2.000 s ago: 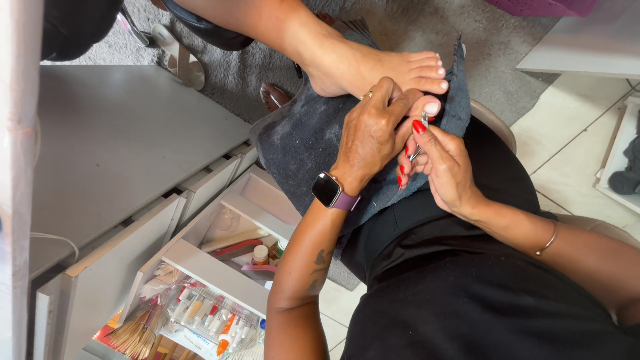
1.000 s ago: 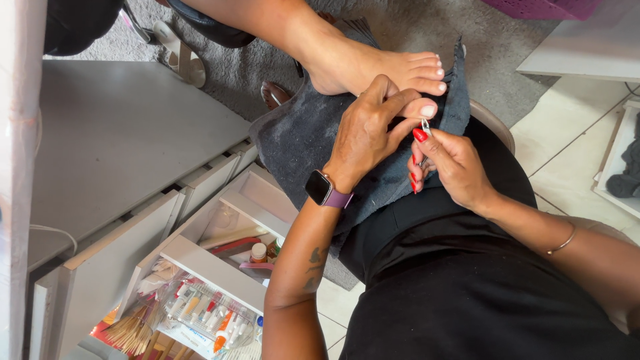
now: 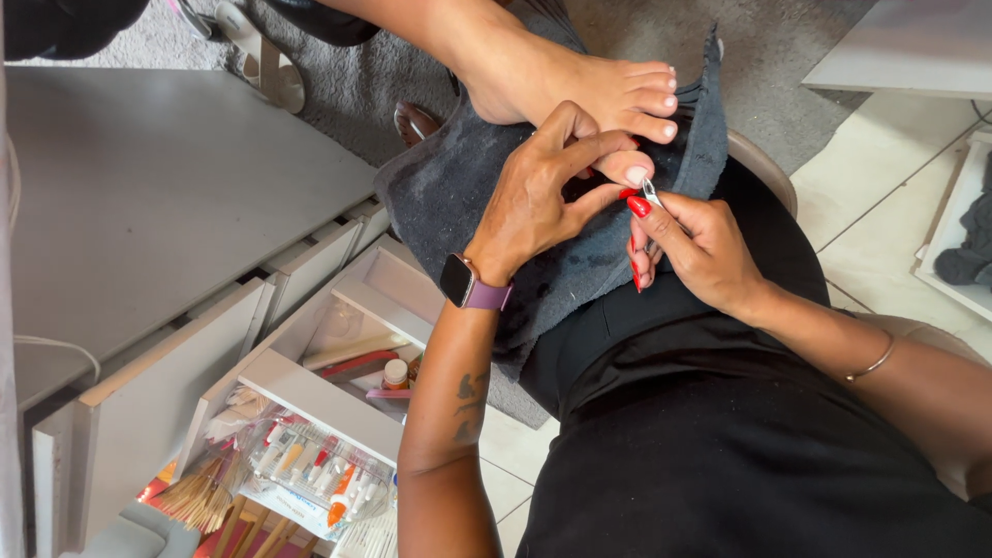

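Note:
Another person's bare foot [image 3: 573, 85], with pale polish on the toenails, rests over a dark grey towel [image 3: 449, 178] on my lap. With thumb and fingers, my left hand [image 3: 542, 174] grips the big toe [image 3: 620, 165] and holds it apart from the other toes. My right hand [image 3: 697, 240] is closed around metal cuticle nippers [image 3: 652, 194]; their tip touches the edge of the big toe's nail. Whether the jaws are apart is too small to tell. The nippers' handles are mostly hidden by my fingers.
To the left stands a grey cabinet [image 3: 170, 178] with a drawer [image 3: 310, 411] pulled out, holding bottles, files and wooden sticks [image 3: 198, 492]. A sandal [image 3: 263, 66] lies on the grey rug at the upper left. A white tray [image 3: 949, 225] with dark cloths is at the right edge.
The fingers of my left hand have shifted around the big toe. The nippers' tip, on the toe in the earlier frames too, is now at the nail's lower edge.

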